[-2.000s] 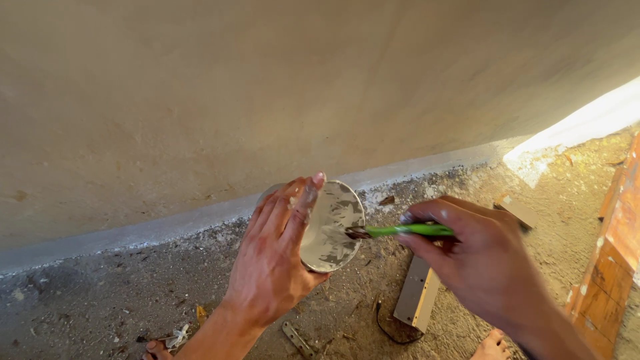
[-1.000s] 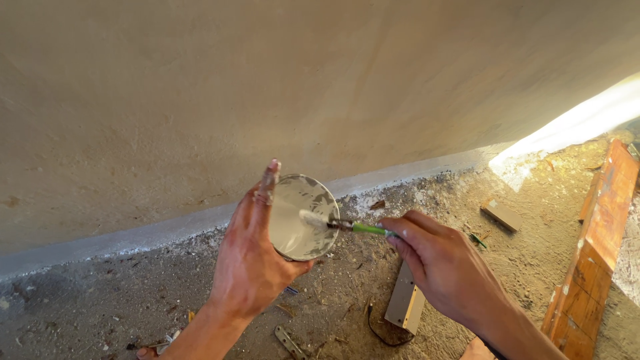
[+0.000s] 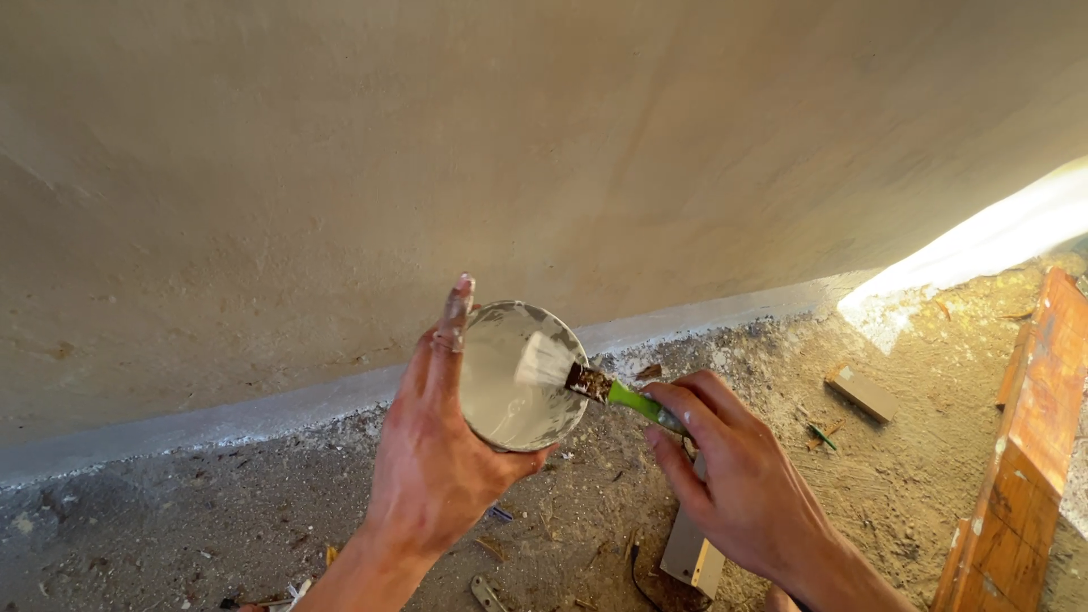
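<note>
My left hand [image 3: 442, 433] grips a round paint container [image 3: 495, 432] from its left side and underneath, with whitish paint on its fingers. Pale paint [image 3: 489, 374] lies inside, and grey smears mark the inner wall. My right hand [image 3: 731, 467] holds a paintbrush by its green handle [image 3: 633, 401]. The brush's metal band is dark and stained, and it crosses the container's right rim. White-coated bristles [image 3: 544, 361] are inside the container, over the paint; whether they touch it I cannot tell.
A plastered wall [image 3: 527, 170] rises in front, with a pale grey strip [image 3: 255, 415] along its base. On the rough floor lie an orange-brown wooden plank [image 3: 1020, 476], a small block [image 3: 862, 393], a grey box-like piece [image 3: 693, 552] with a dark cable, and a metal strip [image 3: 487, 593].
The bristles, dark and near the container's right side two seconds ago, now show white and reach further over the paint. My left hand still holds the container.
</note>
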